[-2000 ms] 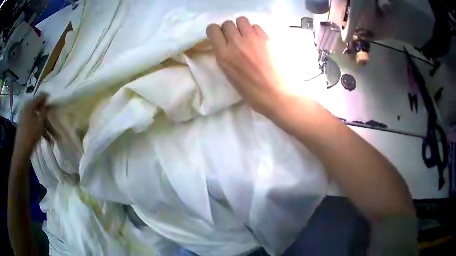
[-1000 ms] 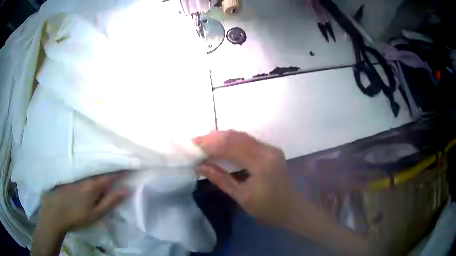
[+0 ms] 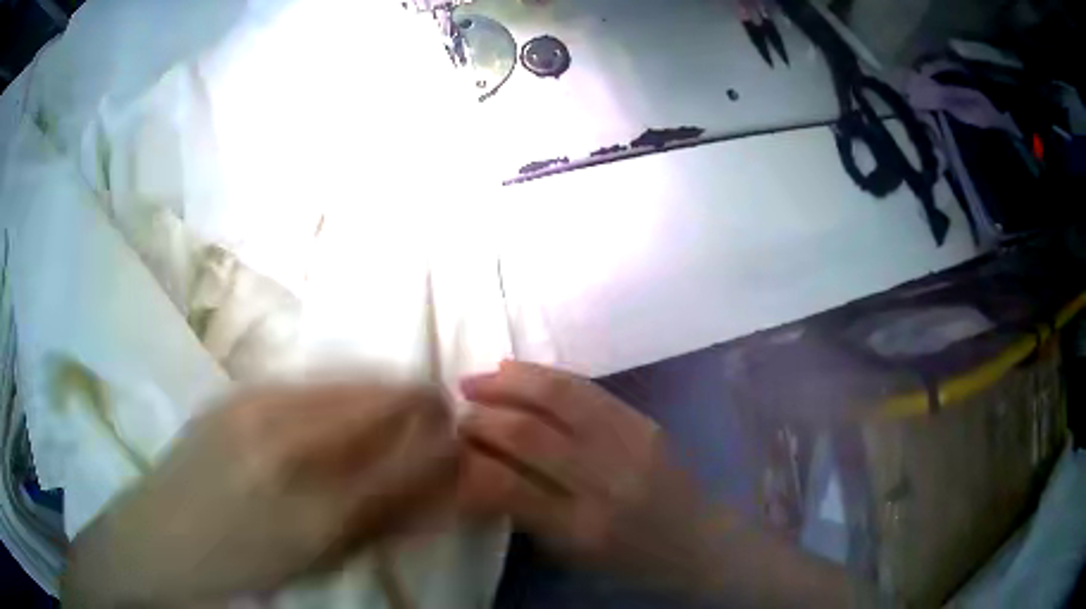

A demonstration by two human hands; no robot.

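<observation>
The white garment piece (image 3: 119, 345) lies over the left of the machine table and hangs over its front edge, washed out by the lamp near the needle. My left hand (image 3: 322, 458) is blurred and lies over the cloth at lower centre, its fingertips near those of my right hand. My right hand (image 3: 572, 458) pinches the cloth's edge between thumb and fingers at the table's front edge. The presser foot and needle area (image 3: 453, 36) is at the top, cut off by the picture's edge, away from both hands.
A round dark metal disc (image 3: 545, 55) lies right of the needle. Black shears (image 3: 887, 149) and small thread snips (image 3: 766, 36) lie at the upper right. A cardboard box (image 3: 965, 488) with a yellow rim stands at the lower right. Purple-grey scraps (image 3: 971, 101) lie at the right edge.
The view has swung right since the first frame. My left hand has moved right, close to my right hand. My right hand came down from beside the needle to the table's front edge.
</observation>
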